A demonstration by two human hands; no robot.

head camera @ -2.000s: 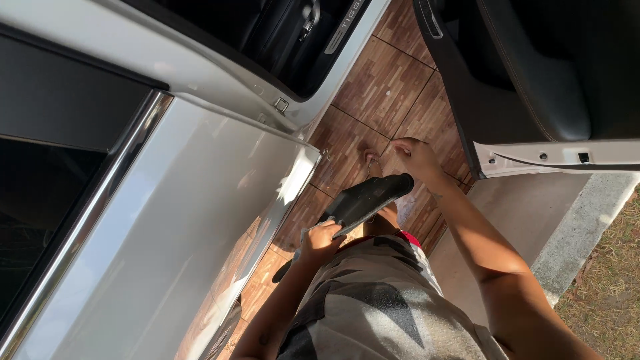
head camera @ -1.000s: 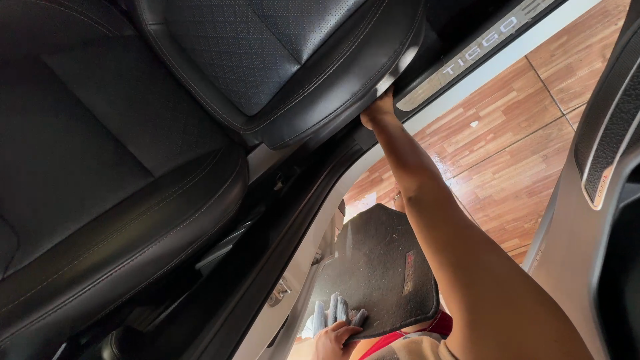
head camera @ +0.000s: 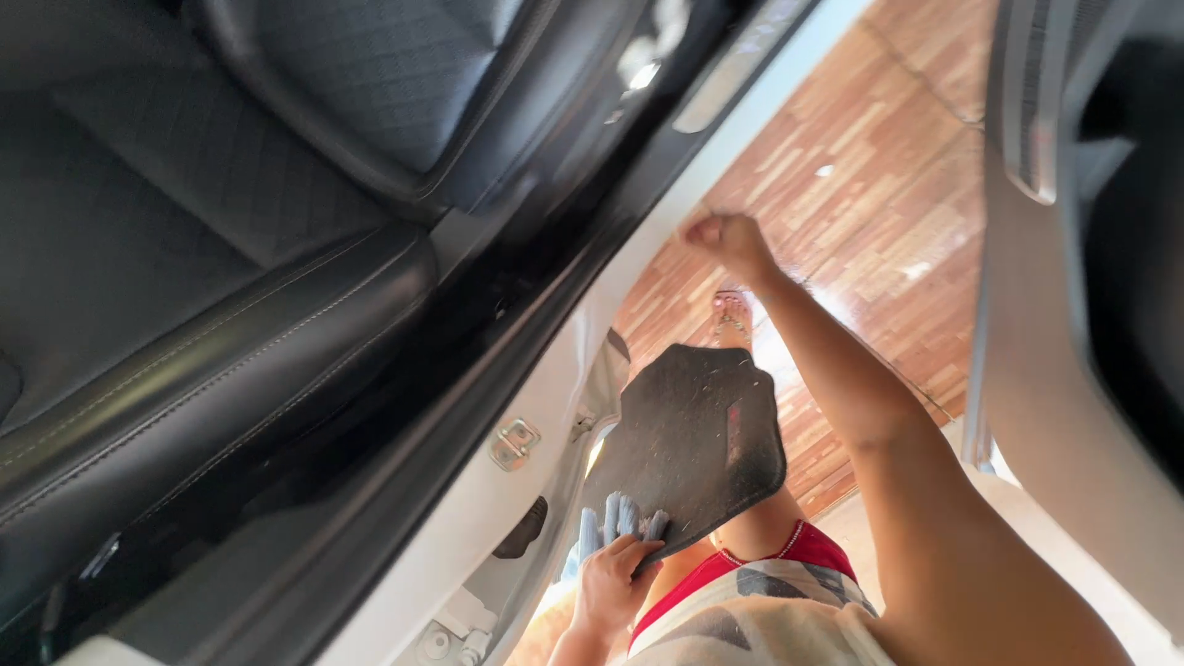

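Note:
My left hand (head camera: 615, 578), low in the view, grips the near edge of a dark car floor mat (head camera: 689, 444), which hangs over my legs and bears a small reddish mark. Beside my fingers a bluish-grey ribbed cloth or glove (head camera: 622, 518) shows against the mat; whether the same hand holds it I cannot tell. My right hand (head camera: 726, 242) is raised just outside the car's white door sill, its fingers curled and slightly blurred. I see nothing in it. Below it my bare foot stands on the floor.
A black leather car seat (head camera: 324, 268) fills the left, inside the door opening. The metal door striker (head camera: 514, 444) sits on the white door pillar. At the right stands the open door's inner panel (head camera: 1036, 388). Wood-patterned tiles (head camera: 860, 185) cover the ground.
My right hand has moved back from the base of the seat to outside the sill. The left hand keeps hold of the mat. Since the earliest frame, the view has shifted to the seat.

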